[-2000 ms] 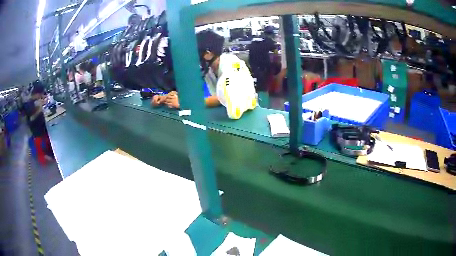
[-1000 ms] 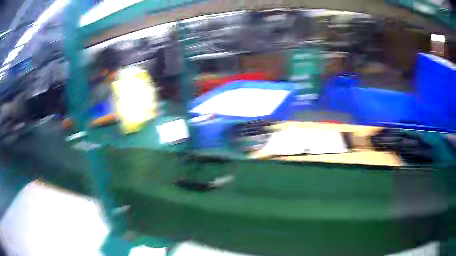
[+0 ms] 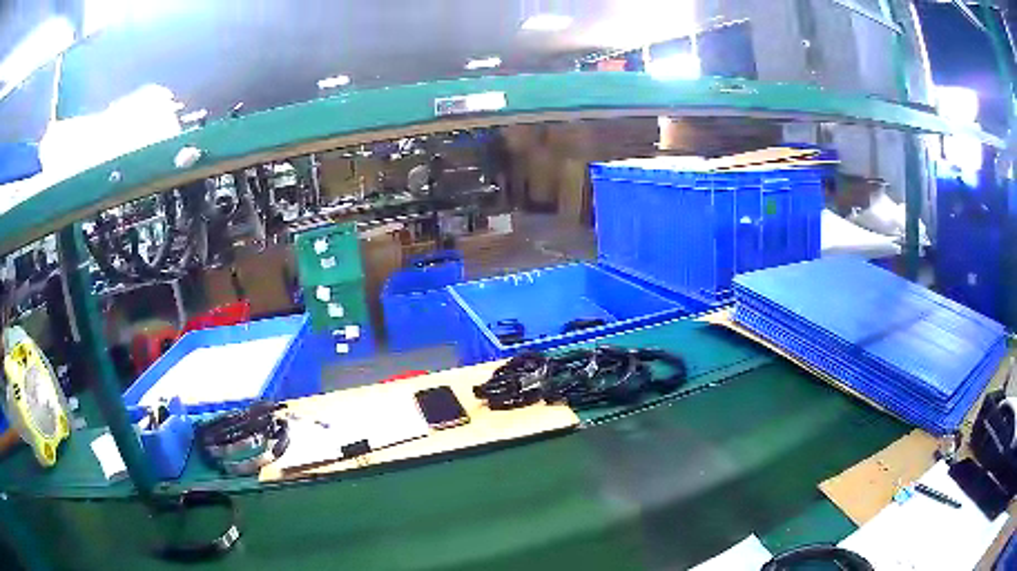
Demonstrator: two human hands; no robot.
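No hand is in view. A black headband (image 3: 820, 560) is cut off by the bottom edge at the lower right, beside white sheets. Another black headband (image 3: 203, 526) with a silvery band lies on the green surface (image 3: 502, 502) at the lower left. A tangled headband pile (image 3: 608, 376) lies at the right end of the tan board (image 3: 535, 422). More black headbands (image 3: 243, 435) lie at the board's left end. Papers with a black clip (image 3: 346, 429) and a smartphone (image 3: 442, 406) lie on the board between them.
A blue stack of corrugated sheets (image 3: 870, 335) stands at right. A record sheet (image 3: 909, 530) with a pen (image 3: 937, 494) lies below it. Blue bins (image 3: 569, 307) stand behind the bench. A green rail (image 3: 390, 117) and upright (image 3: 100, 357) frame the view. A yellow-white fan (image 3: 36, 396) is at left.
The view has swung to the right. The fan, board and green-surface headband have shifted left in the picture. The blue sheet stack, record sheet and lower right headband have come into view.
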